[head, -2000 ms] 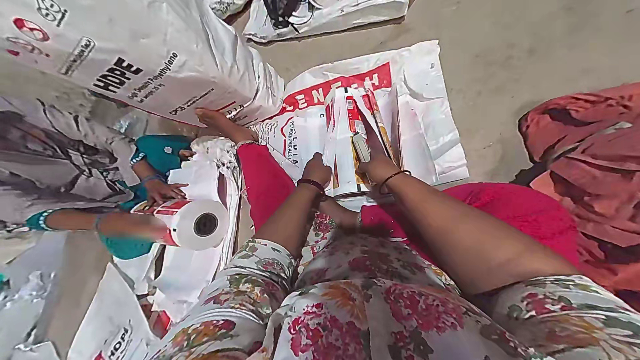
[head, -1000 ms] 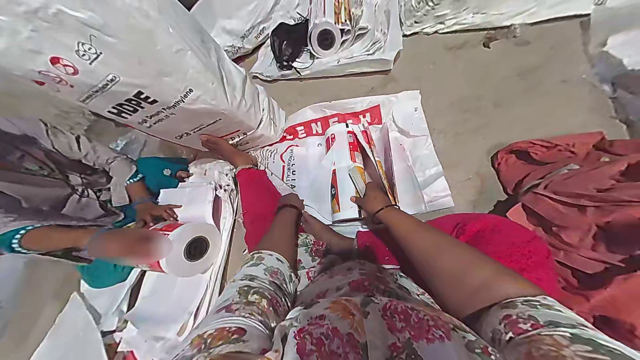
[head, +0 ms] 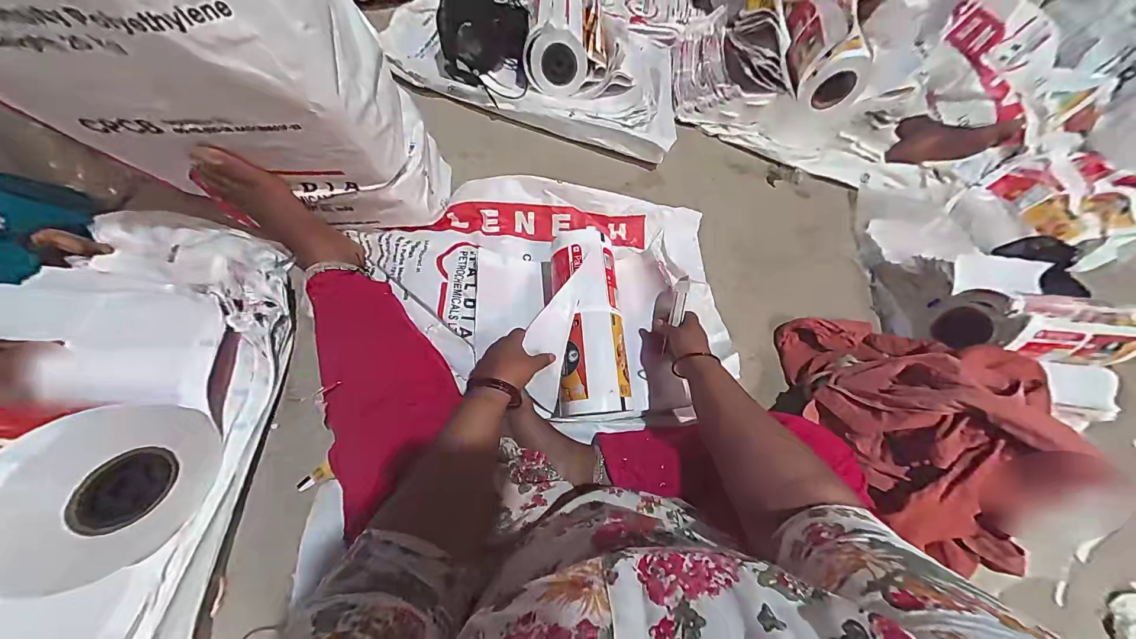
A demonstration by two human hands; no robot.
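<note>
My left hand (head: 512, 362) pinches the lower end of a white sheet flap (head: 552, 333), which folds over a roll of printed film (head: 593, 355) lying on a flattened printed plastic sack (head: 510, 195). To the right of the roll, my right hand (head: 682, 335) is closed on a small, thin, pale object (head: 678, 302) that stands up from the fingers; its kind is unclear. White sheets lie under and beside the roll. A dark bangle circles each wrist.
A full white sack (head: 355, 115) stands at upper left beside my bare foot. A large white roll (head: 53, 479) is at lower left. Reddish cloth (head: 887, 417) lies right. More rolls (head: 557, 64) and sheets lie along the top. Parts of other people show at both sides.
My hands have moved apart: the left now holds a raised sheet flap over the roll, the right is off to the roll's right. The view has shifted and sits closer.
</note>
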